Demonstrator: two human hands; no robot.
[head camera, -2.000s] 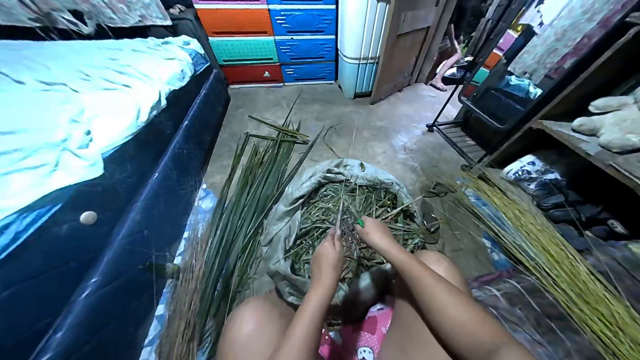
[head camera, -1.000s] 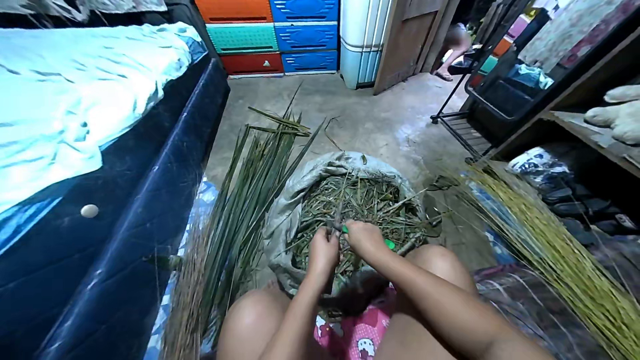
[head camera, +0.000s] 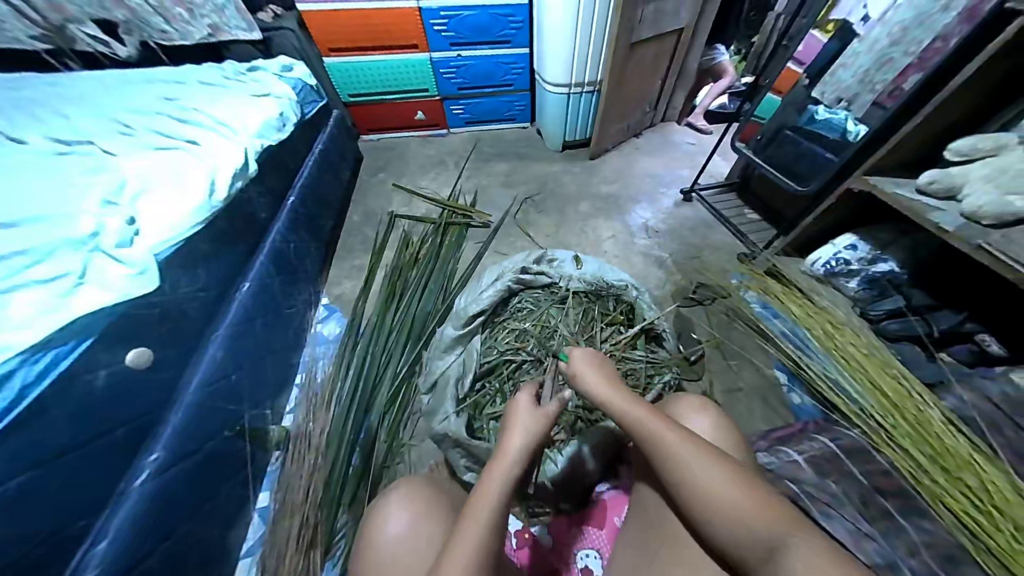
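Note:
My left hand holds a thin strip, seemingly palm leaf, over an open woven sack. Close beside it, up and to the right, my right hand is closed on something small with a green part; whether that is a knife handle, I cannot tell. Leaf scraps fill the sack, which stands between my knees. Long green palm leaves lie on the floor to the left, with thin brown ribs beside them. A bundle of yellow-green ribs lies on the right.
A bed with a dark blue side runs along the left. Coloured plastic drawers stand at the back, near a wooden door. At right are a black metal rack and a wooden shelf. A person's leg shows in the doorway.
My hands have shifted over the sack, and the strip now stands out above my left hand. The person's leg in the doorway has changed position.

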